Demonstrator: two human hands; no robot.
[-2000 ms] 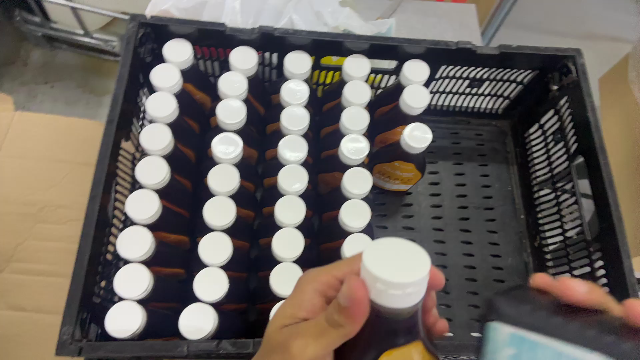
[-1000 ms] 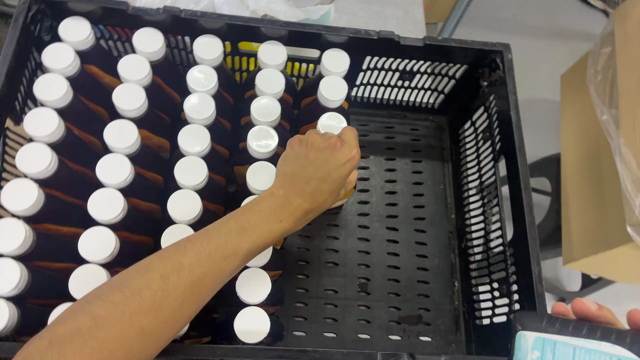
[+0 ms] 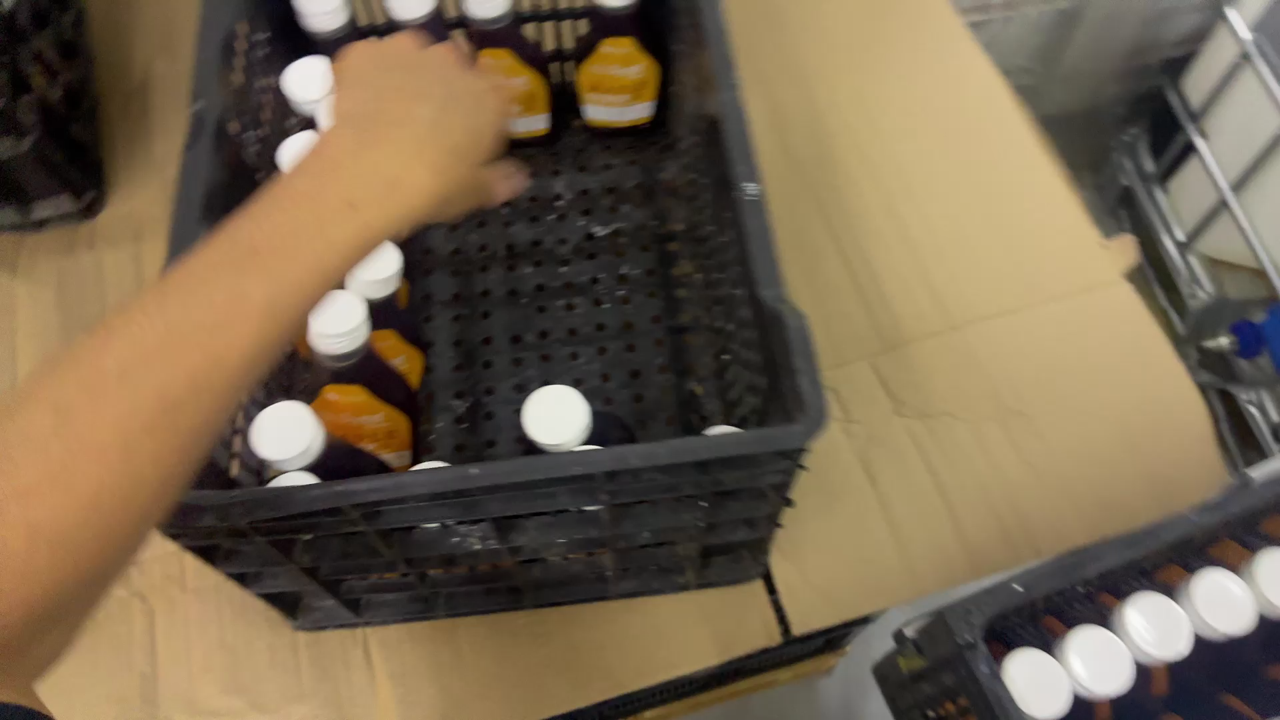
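Over the far left part of a black plastic crate (image 3: 490, 475), my left hand (image 3: 420, 130) is blurred, its back turned up and its thumb apart on the right. Its fingertips are hidden, near dark bottles with white caps, one cap (image 3: 306, 84) just left of the hand. Two bottles with orange labels, one (image 3: 618, 80) fully in sight, stand at the far end. More bottles (image 3: 360, 400) line the left side, and another white cap (image 3: 556, 417) shows by the near wall. My right hand is out of view.
Brown cardboard (image 3: 960, 300) lies under and beside the crate. A second crate (image 3: 1060, 580) with rows of white-capped bottles (image 3: 1153, 628) is at the lower right. A dark crate-like object (image 3: 45, 110) stands upper left, a metal frame (image 3: 1210, 170) upper right.
The view has swung from the crate of many bottles to another crate. My left hand, earlier on a bottle there, is over this one; my right hand with its dark object has left view.
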